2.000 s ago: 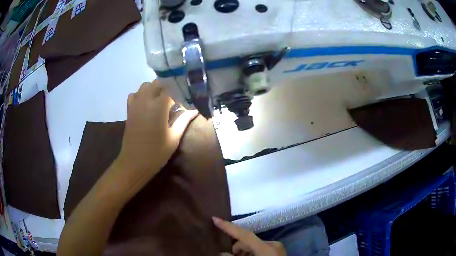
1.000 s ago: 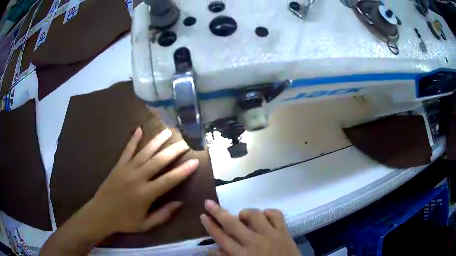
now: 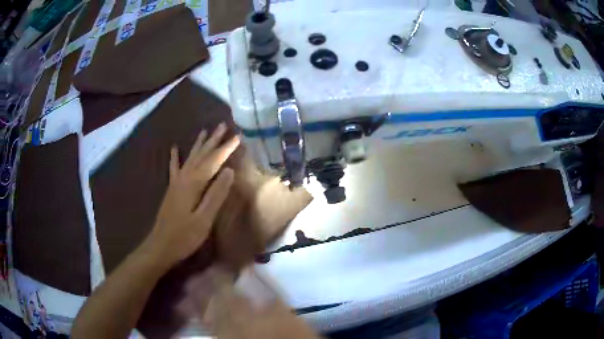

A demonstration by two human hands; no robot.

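A dark brown fabric panel (image 3: 132,179) lies on the white table left of the sewing machine head (image 3: 410,86), its right part turned and bunched beside the lit needle area. My left hand (image 3: 192,198) lies on the panel with fingers spread, just left of the machine head. My right hand (image 3: 245,304) is blurred at the bottom centre, over the panel's lower right part; its fingers cannot be made out. The needle is hidden behind the shiny metal guard (image 3: 291,139).
A brown piece (image 3: 51,215) lies at the left, and more brown pieces (image 3: 146,53) with printed white strips lie at the far left. A rounded brown piece (image 3: 523,198) lies beneath the machine arm at the right. A blue plastic crate (image 3: 563,291) stands lower right, below the table edge.
The panel has turned, and its right edge is bunched instead of flat. My left hand has moved slightly up and right. My right hand has moved left and blurred. The camera view has shifted.
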